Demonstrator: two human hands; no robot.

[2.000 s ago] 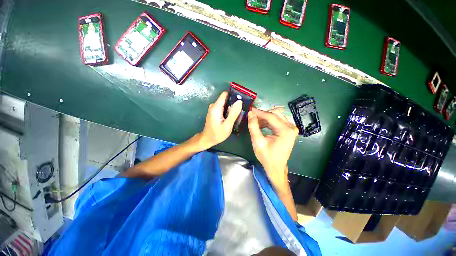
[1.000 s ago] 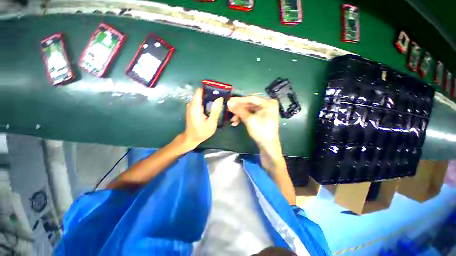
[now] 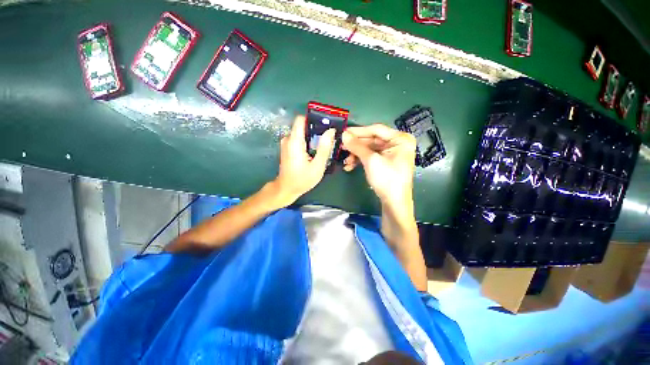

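A phone with a black housing inside a red rim is held upright over the bench in front of me. My left hand grips it from the left, with the thumb on its black face. My right hand is at its right edge, thumb and fingertips pinched together against the side. Whether a small part is between those fingertips is hidden. The phone's lower end is partly covered by my fingers. A loose black back housing with openings lies on the bench just right of my right hand.
Two green-board phones and a black-faced phone lie at upper left. A pale worn rail separates the bench from the belt, which carries several phones. A glossy black blister tray is at right, above cardboard boxes.
The camera view has shifted. The belt phones have moved left relative to the rail. Both hands stay on the same phone, with the right fingertips still at its right edge.
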